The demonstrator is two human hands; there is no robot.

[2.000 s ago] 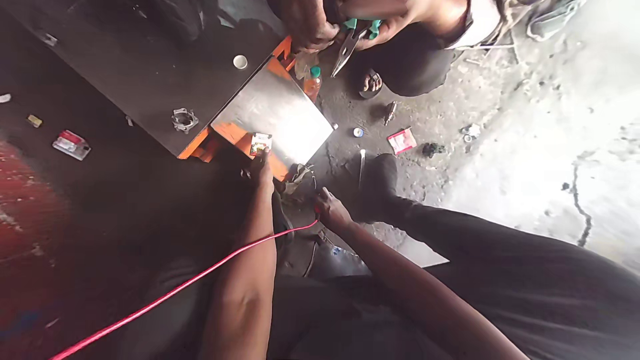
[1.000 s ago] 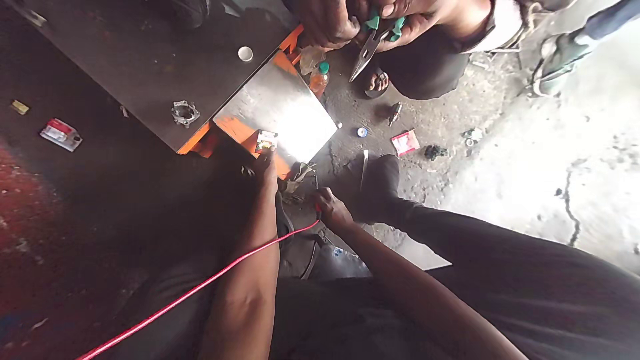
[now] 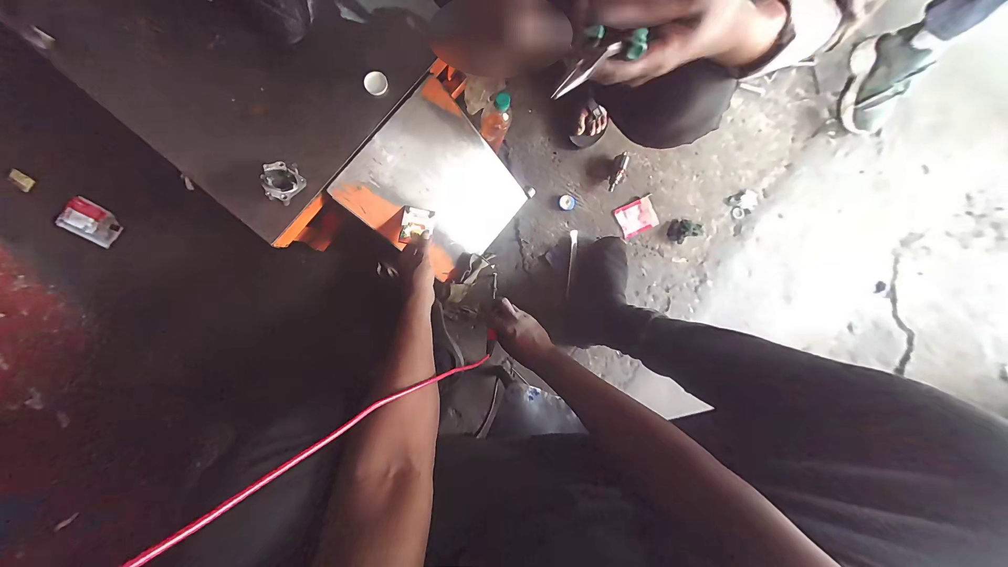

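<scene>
My left hand holds a small printed packet over the orange corner of a smooth metal plate. To its right, my right hand is closed around a small red-ended item with a thin dark tip, too small to name. A red cable runs from beneath this hand, across my left forearm, to the lower left. Dark cloth-like scraps lie between my hands at the plate's lower corner. A person opposite holds green-handled pliers in their hands.
A dark tabletop carries a metal ring-shaped part and a white cup. On the floor are a bottle with a green cap, a red packet, a spark plug-like part and a bottle cap. Another person's shoe is at upper right.
Both my hands stay in about the same place with the same holds. The other person's hands and pliers have shifted, and another person's shoe has come further into view at the upper right.
</scene>
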